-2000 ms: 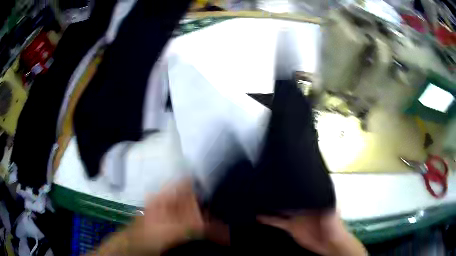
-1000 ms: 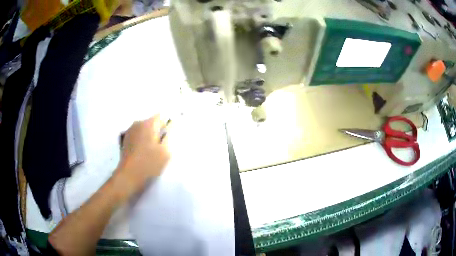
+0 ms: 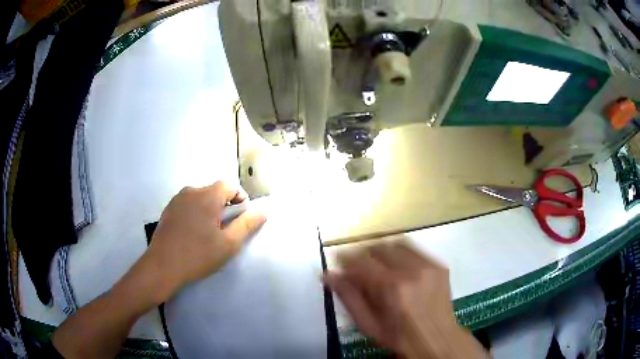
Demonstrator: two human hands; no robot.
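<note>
A white fabric panel (image 3: 245, 294) lies over a black fabric panel (image 3: 328, 301), which shows as a dark border along the right edge and at the upper left corner. The far end of the white panel reaches the bright light under the sewing machine head (image 3: 274, 77); glare hides the needle and presser foot. My left hand (image 3: 200, 235) is on the upper left of the panel, with a pale fold between thumb and bent fingers. My right hand (image 3: 396, 291) is blurred, its fingertips at the right edge; whether they grip is unclear.
Red-handled scissors (image 3: 558, 205) lie right of the needle area, partly on the beige machine bed (image 3: 435, 179). A green control panel (image 3: 526, 80) is on the machine. Stacked black pieces (image 3: 52, 147) lie at the left. Green edging (image 3: 533, 291) runs along the table's curved front.
My right hand has come into view at the panel's right edge. My left hand is slightly lower and further right. The white panel has drawn back from the machine, uncovering part of the plate.
</note>
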